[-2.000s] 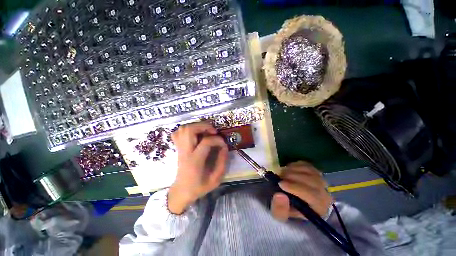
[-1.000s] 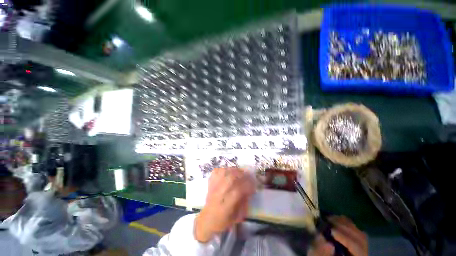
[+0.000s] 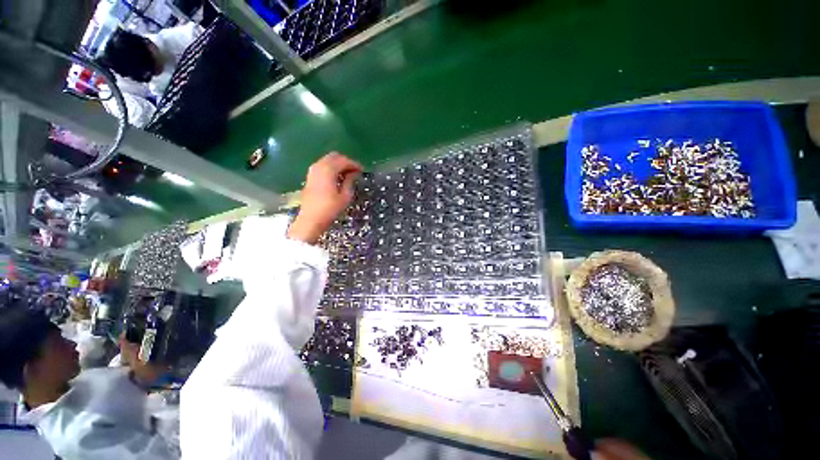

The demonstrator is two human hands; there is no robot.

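My left hand is over the far left corner of the clear blister tray, fingers bent together; whether a piece is between them cannot be told. My right hand, cut off by the bottom edge, holds the soldering iron. The iron's tip is at the right side of the reddish-brown fixture block, which has a round grey spot. Gold-silver components lie just behind the block. Dark red-purple parts lie on the white work sheet.
A blue bin of gold-silver pieces stands at the back right. The tan-rimmed bowl and black fan are at the right. More dark red parts lie left of the sheet. Other workers are at the left and upper left.
My left hand has moved from the work sheet up and left to the tray's far corner. The view has swung left and up. My right hand still holds the iron near the block.
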